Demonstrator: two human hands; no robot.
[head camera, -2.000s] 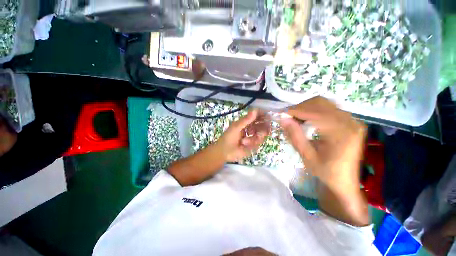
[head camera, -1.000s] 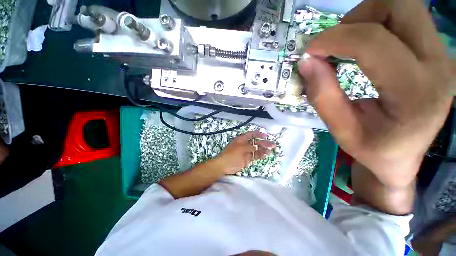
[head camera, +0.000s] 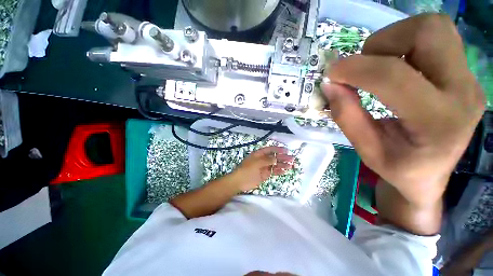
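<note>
My right hand is at the right end of the bench assembly machine. Its thumb and index finger pinch a small white workpiece beside the assembly fixture; the fingers hide most of the workpiece. My left hand rests palm down on the loose parts in the lap-side tub, fingers slightly apart; what lies under it is hidden. The upper parts tub with green-and-white pieces is partly behind my right hand.
The green crate surrounds the lap-side tub. Black cables loop over the bench edge. The vibratory bowl is behind the machine. A red stool stands at left. A neighbour's arm shows at lower right.
My right hand has moved from above the lap-side tub up to the fixture with the workpiece. My left hand has lowered onto the parts. The view has shifted slightly.
</note>
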